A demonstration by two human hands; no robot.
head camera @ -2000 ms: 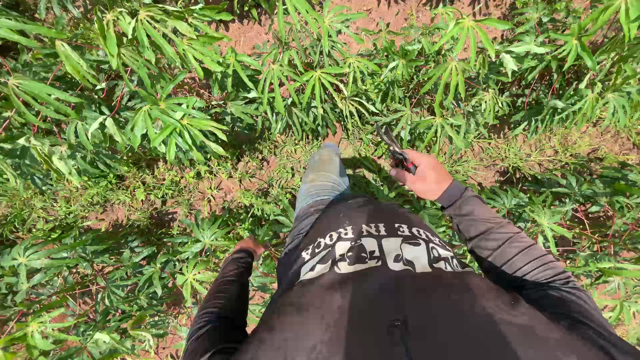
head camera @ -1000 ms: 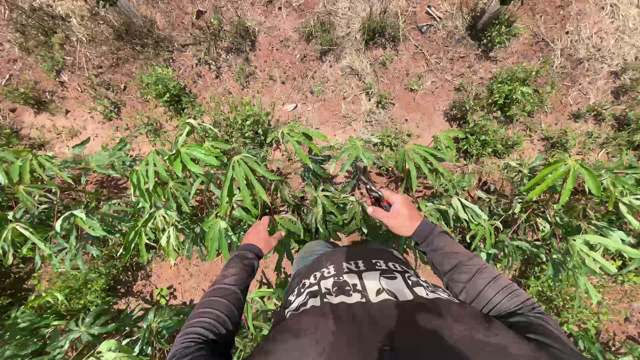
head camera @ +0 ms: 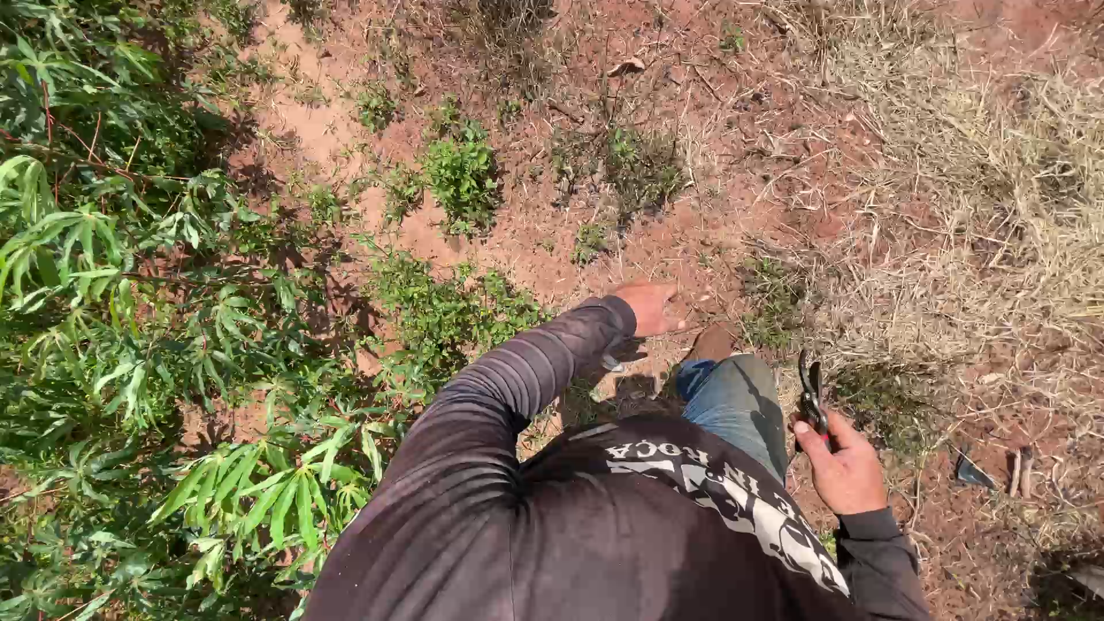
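Note:
My right hand [head camera: 841, 461] is closed around a pair of pruning shears [head camera: 812, 397] at the lower right, beside my jeans-clad leg. The dark blades point up and look slightly apart; a bit of red shows at the handle. Near the middle of the view my left hand [head camera: 653, 307] reaches out over the bare reddish soil with nothing seen in it. Its fingers point right, above my brown boot [head camera: 712, 342], and some of them are hard to make out against the ground.
Leafy cassava plants [head camera: 285, 492] fill the left side. Low green weeds [head camera: 461, 177] grow on the reddish soil ahead. Dry straw [head camera: 992, 198] covers the ground at the right. A small dark scrap [head camera: 973, 471] and short pieces of dry stalk [head camera: 1021, 472] lie at the lower right.
The view has turned from the cassava row to open soil, with the plants now at the left. My left hand has left the leaves it was among. The shears stay in my right hand.

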